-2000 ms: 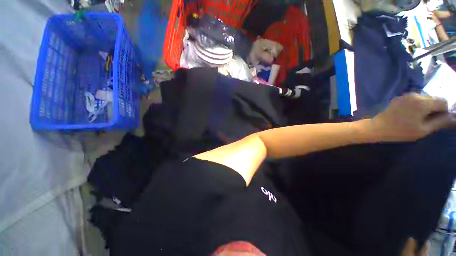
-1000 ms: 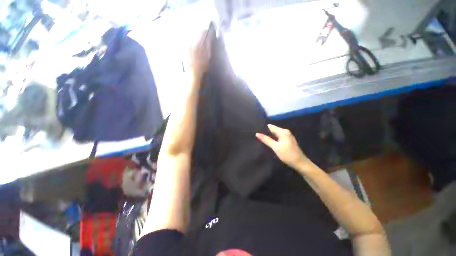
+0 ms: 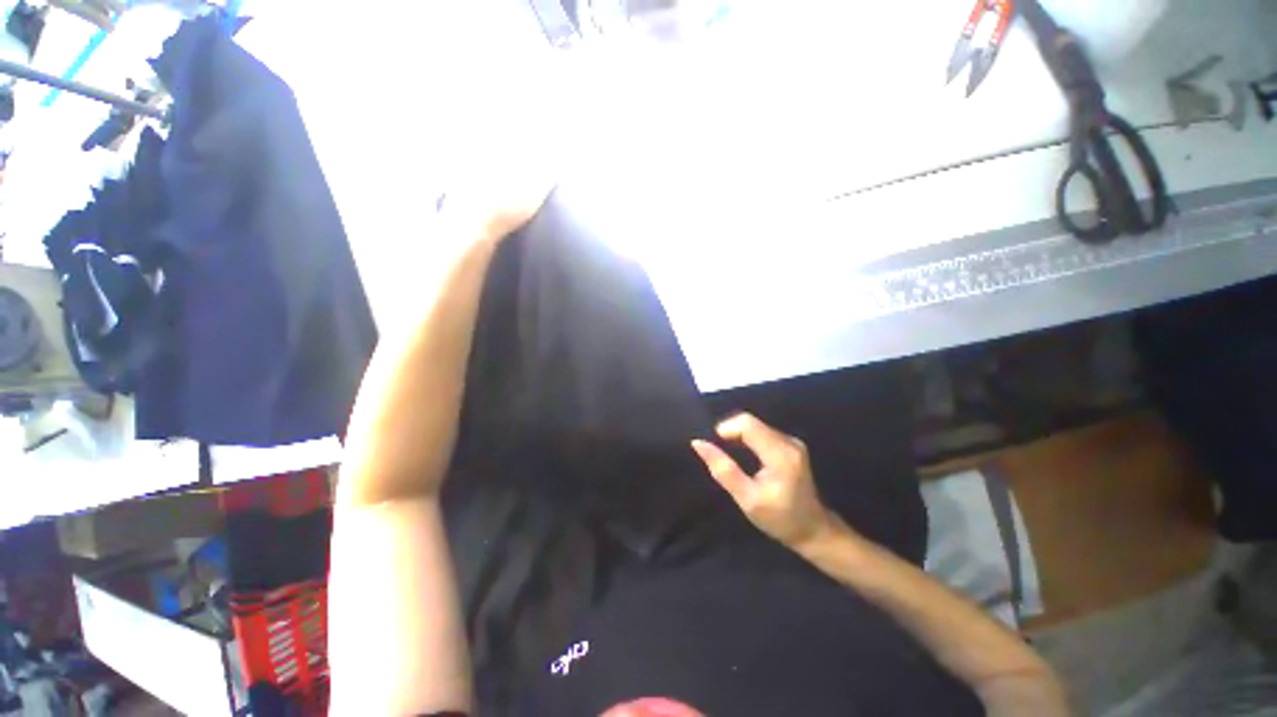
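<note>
A black garment panel (image 3: 588, 350) runs from the lamp glare on the white table down over the table edge to the lap, where it merges with the black top. My left hand (image 3: 521, 213) lies at the panel's upper left edge, its fingers washed out by the glare. My right hand (image 3: 763, 476) is beside the panel's right edge, just below the table edge, thumb and forefinger apart and the other fingers curled; whether it touches the cloth is unclear. The needle area is hidden by glare.
Navy panels (image 3: 252, 266) lie on the table at left. Black-handled shears (image 3: 1111, 175) and orange-red snips (image 3: 983, 39) lie at upper right. A printed ruler (image 3: 966, 273) runs along the front table edge. A red basket (image 3: 287, 637) stands below at lower left.
The view has swung from the baskets at the side to the table and moved closer. My left arm has shifted left and lower in view. My right hand remains beside the panel's edge.
</note>
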